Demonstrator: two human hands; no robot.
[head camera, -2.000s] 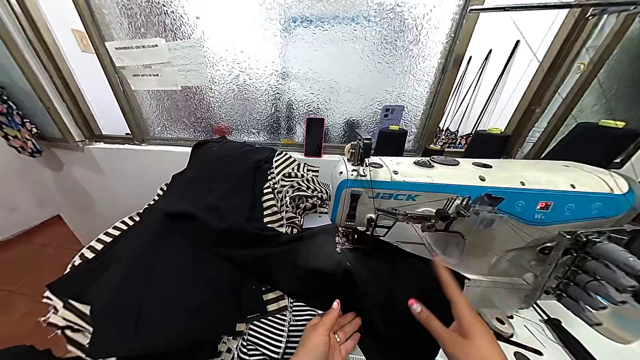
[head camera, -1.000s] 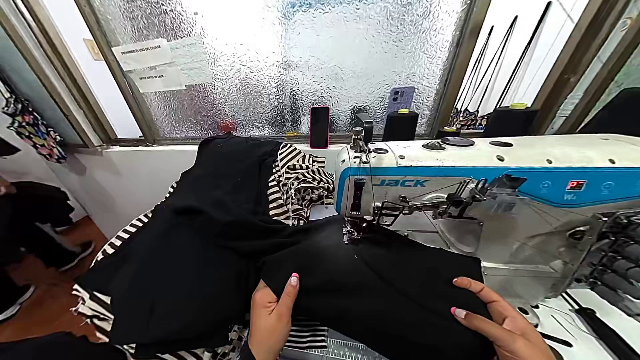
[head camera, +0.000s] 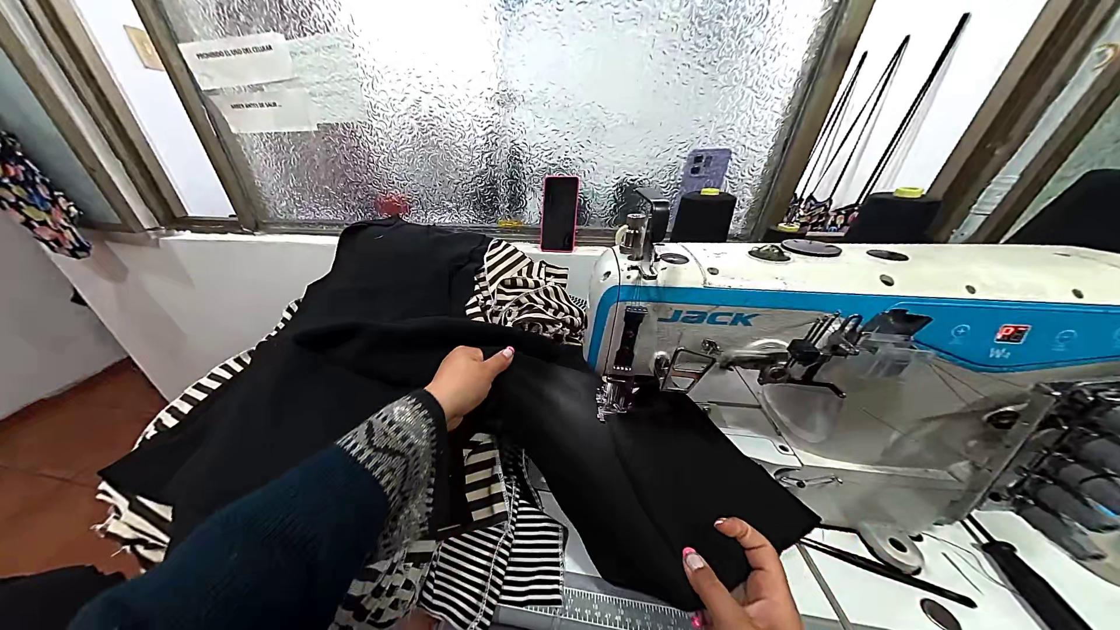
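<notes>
Black fabric (head camera: 674, 490) lies across the bed of a Jack sewing machine (head camera: 840, 350), part of it beneath the presser foot (head camera: 615, 398). My left hand (head camera: 468, 381) grips a fold of the black cloth to the left of the needle area, thumb on top. Near the cloth's right front corner, my right hand (head camera: 744, 577) pinches the edge between thumb and fingers. A larger heap of black cloth (head camera: 289, 420) spreads leftward, with black-and-white striped fabric (head camera: 529, 293) behind it and more stripes under it.
Beside the machine's front edge runs a ruler scale (head camera: 612, 610). Black tweezers (head camera: 888, 573) and a black-handled tool (head camera: 1032, 586) lie at the right. A phone (head camera: 560, 213) and a black thread cone (head camera: 704, 214) stand behind. Several grey rolls (head camera: 1076, 481) are at far right.
My left hand has moved from the front of the cloth up and left, and now grips a fold there. My right hand holds the cloth's corner, after hovering open two seconds ago.
</notes>
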